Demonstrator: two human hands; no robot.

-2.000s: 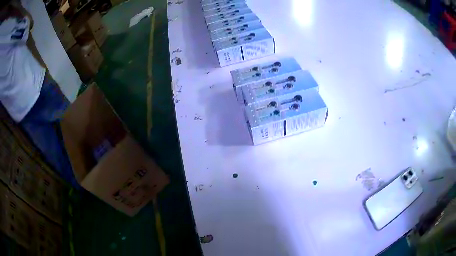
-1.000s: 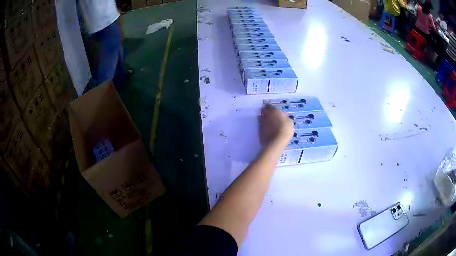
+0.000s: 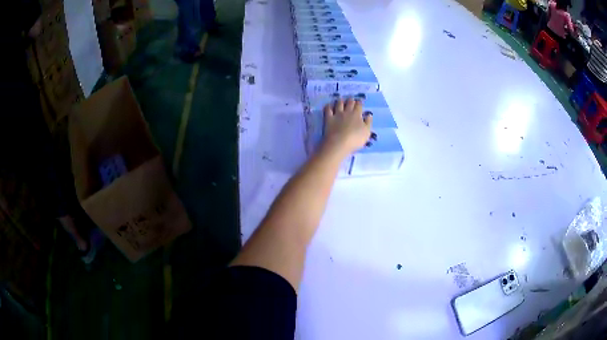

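Note:
Small pale blue and white retail boxes stand side by side in a long row on the white table. The row runs away from me, and its three nearest boxes touch the rest or nearly so. My left hand lies palm down on top of these near boxes, fingers spread and pointing away, thumb to the right. It covers part of their printed tops, and no grip around a box shows. My right hand is not in view.
A white smartphone and a crumpled clear plastic bag lie at the table's right. An open brown shipping carton stands on the green floor at left. A person's legs show beyond. Stools and seated people are far right.
My left hand, out of view two seconds ago, came onto the near boxes. The three boxes have moved away from me, closing the gap to the row. The view has shifted; the person at left moved farther off.

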